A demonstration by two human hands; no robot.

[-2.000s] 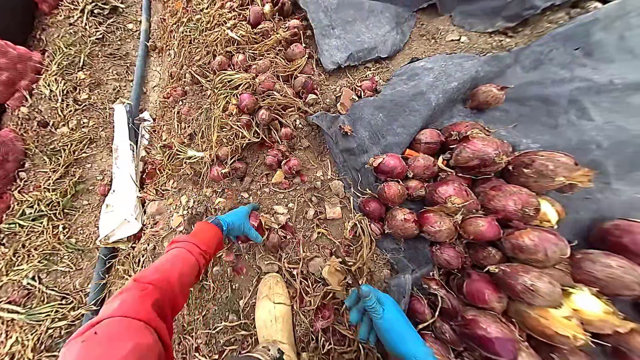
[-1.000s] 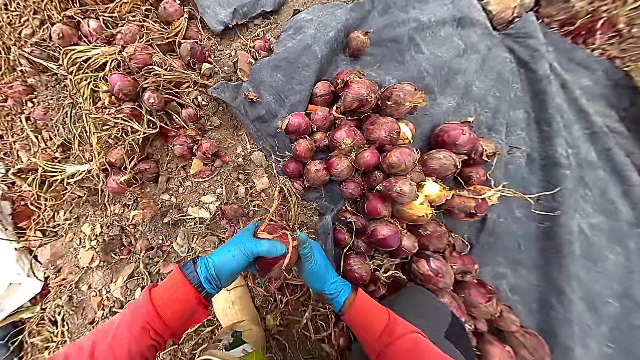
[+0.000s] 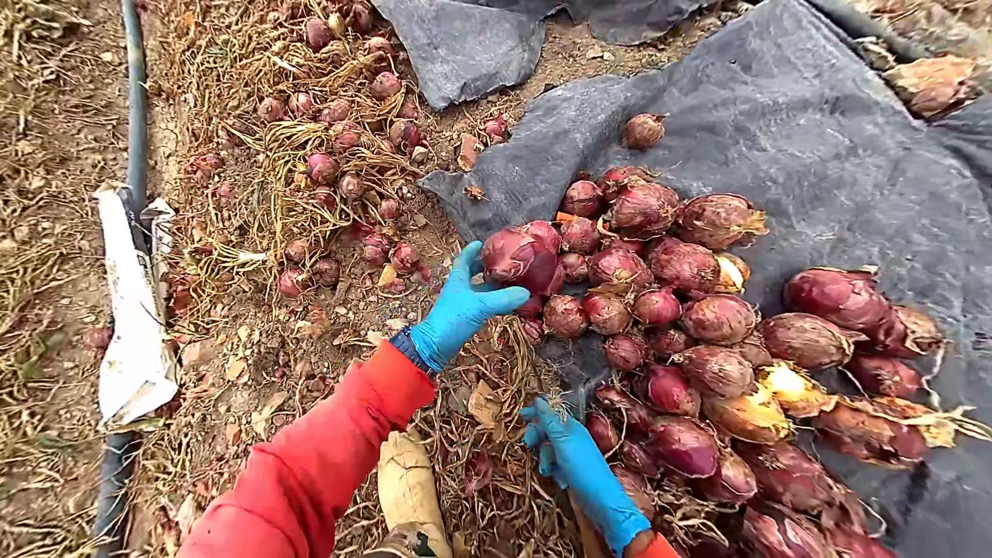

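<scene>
My left hand (image 3: 465, 306), in a blue glove, has its thumb and fingers spread beside a large red onion (image 3: 521, 260) at the left edge of the onion pile; no firm grip on it shows. Lower down, my right hand (image 3: 577, 465), also gloved in blue, has its fingers curled near dry roots (image 3: 535, 380); whether something small is between the fingers is unclear. Red onions (image 3: 721, 318) lie heaped on a dark sheet (image 3: 814, 139), some with peeled yellowish skin. One onion (image 3: 643, 131) sits apart above the heap.
Loose onions (image 3: 323, 168) lie among dry stalks on the soil at upper left. A grey hose (image 3: 136, 101) runs down the left side, with a white torn wrapping (image 3: 136, 341) around it. A tan boot (image 3: 411, 480) is at bottom centre. Another dark sheet piece (image 3: 465, 54) lies at the top.
One second ago both hands were together on an onion above the soil; now they are apart. My left hand has reached to the pile's left edge, where a large onion sits. The view has shifted.
</scene>
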